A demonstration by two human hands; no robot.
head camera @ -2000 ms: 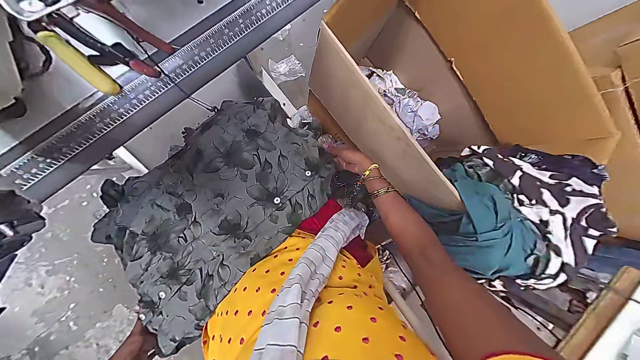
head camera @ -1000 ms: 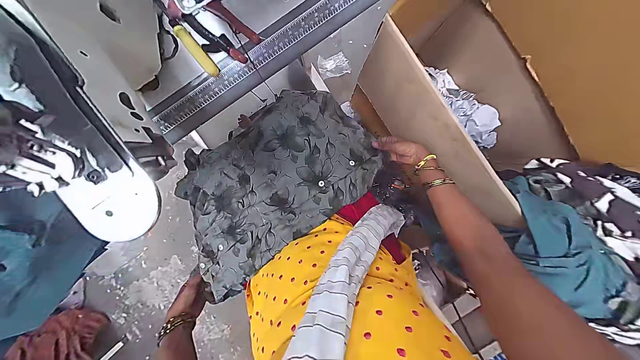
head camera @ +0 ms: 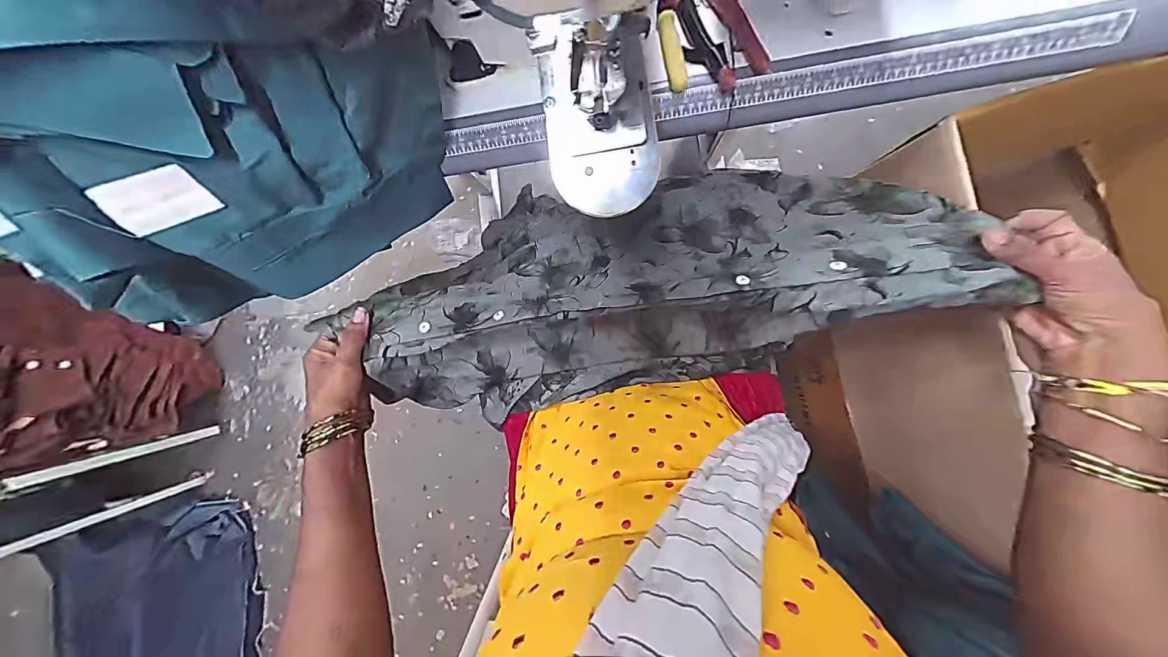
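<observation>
A dark grey floral-print garment (head camera: 657, 283) with several white buttons is stretched sideways in front of me, above my lap. My left hand (head camera: 338, 360) pinches its left end between thumb and fingers. At the other end, my right hand (head camera: 1068, 283) grips the cloth beside the cardboard box. The rounded white arm end of a sewing-type machine (head camera: 602, 119) overlaps the garment's far edge in this view; whether they touch I cannot tell.
Teal garments (head camera: 274, 164) hang at the upper left, above a brown buttoned garment (head camera: 91, 365). A measuring scale (head camera: 867, 78) runs along the table edge, near yellow-handled and red-handled tools (head camera: 673, 50). An open cardboard box (head camera: 931, 420) stands right, with teal cloth (head camera: 912, 547) beside it.
The garment, bunched before, is now drawn out lengthwise between my hands. My left hand has come up to its left end. The view has swung left, bringing the machine to the middle.
</observation>
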